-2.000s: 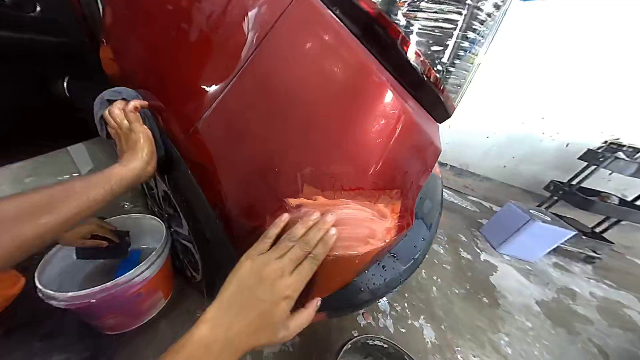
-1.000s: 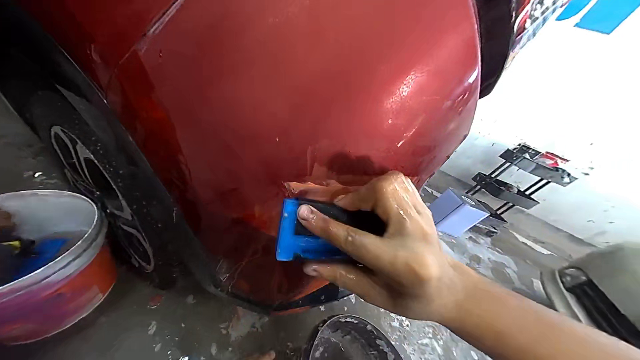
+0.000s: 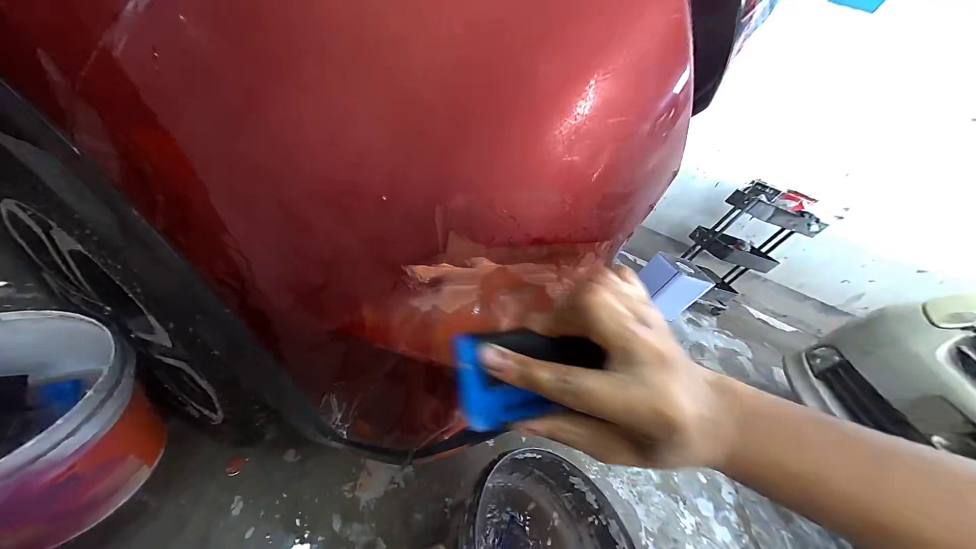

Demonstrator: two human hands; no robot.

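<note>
My right hand (image 3: pixel 621 374), somewhat blurred, grips a blue sanding block (image 3: pixel 492 385) with a dark upper part, its thumb over the blue end. The block is against or close to the lower corner of a wet red car bumper (image 3: pixel 396 137). Just above it lies a scuffed orange and pinkish patch (image 3: pixel 511 286) in the paint. My left hand is out of view.
At left stand a car wheel (image 3: pixel 91 282) and a paint-stained bucket (image 3: pixel 99 457) holding a blue item (image 3: pixel 61 396). A black tub (image 3: pixel 549 496) sits below the bumper. Behind are a box (image 3: pixel 675 286), a black tiered cart (image 3: pixel 736 248) and a pale car part (image 3: pixel 884 366).
Two seconds ago a bare hand lay on the orange patch; one second ago the right hand held the block there. Now hand and block are lower on the bumper. The view has moved closer.
</note>
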